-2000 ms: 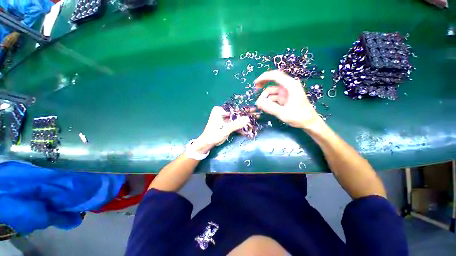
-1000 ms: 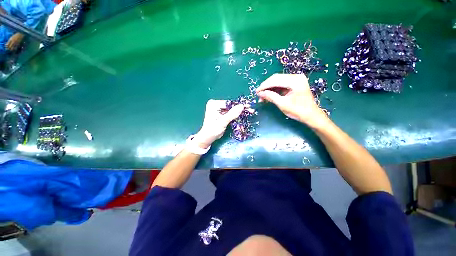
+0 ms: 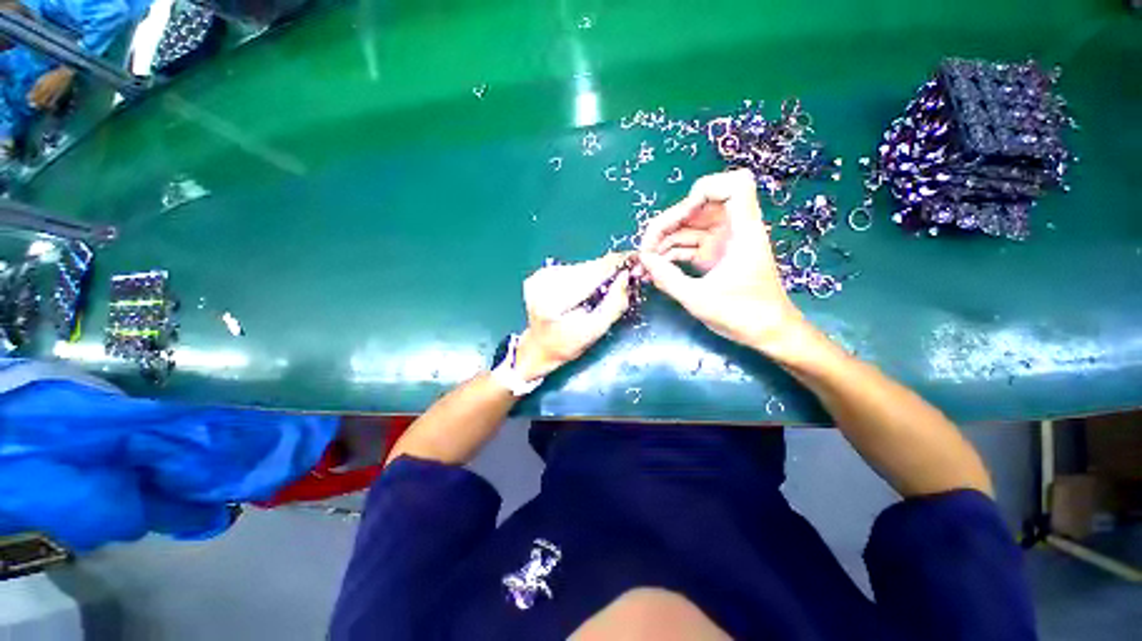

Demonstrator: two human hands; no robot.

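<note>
My left hand [image 3: 570,307] is closed on a bunch of small dark, shiny metal pieces [image 3: 609,291], mostly hidden by the fingers. My right hand [image 3: 720,263] meets it, thumb and index fingertips pinched together at the end of the bunch; whatever is between those tips is too small to make out. Loose thin open rings [image 3: 645,157] lie scattered on the green tabletop [image 3: 376,251] beyond my hands. A tangled heap of rings and small hardware [image 3: 770,140] lies to their right, with more pieces beside my right hand.
A squarish stack of dark glittering pieces [image 3: 983,150] stands at the right. A dark card with yellow-green lines [image 3: 138,311] and a small white bit [image 3: 233,323] lie at the left. A person's hand [image 3: 50,88] shows at the upper left. Blue fabric [image 3: 138,451] hangs below the left edge.
My right hand's fingertips have come in to touch the bunch at my left hand. My left hand has turned and covers more of the bunch. The view has shifted slightly.
</note>
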